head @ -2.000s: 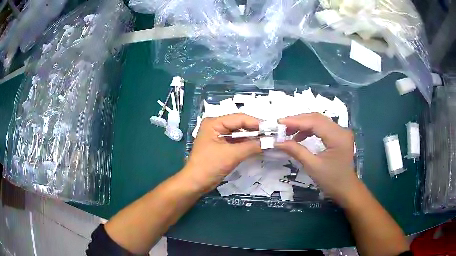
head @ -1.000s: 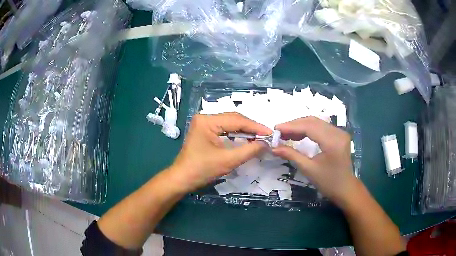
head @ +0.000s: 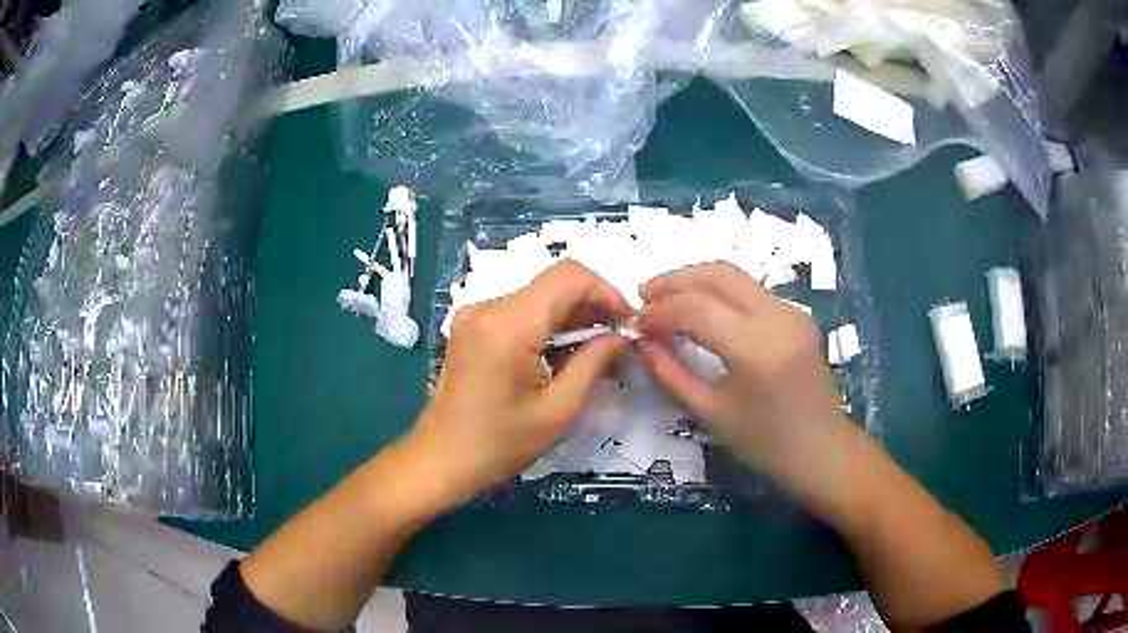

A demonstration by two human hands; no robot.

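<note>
My left hand (head: 513, 371) holds a thin white stemmed part (head: 579, 335) between thumb and fingers, over the middle tray. My right hand (head: 736, 346) meets it at the part's right end, fingertips pinched together; the fingers hide most of that end. Below them a clear middle tray (head: 866, 408) holds a heap of small white sheets (head: 606, 247). Several loose stemmed parts (head: 393, 278) lie on the green bench left of this tray. Two white oblong units with clear ends (head: 956, 352) stand right of it.
A large clear left tray (head: 124, 334) holds rows of stemmed parts. Ribbed clear trays (head: 1089, 346) are at the right edge. Crumpled clear bags (head: 520, 99) lie at the back, one with off-white pieces (head: 866, 31). A white block (head: 981, 176) lies near it. A red stool (head: 1074, 581) shows lower right.
The white piece around the part two seconds ago no longer shows at the fingertips. My right fingers have closed in on the part's end. The whole view has shifted slightly.
</note>
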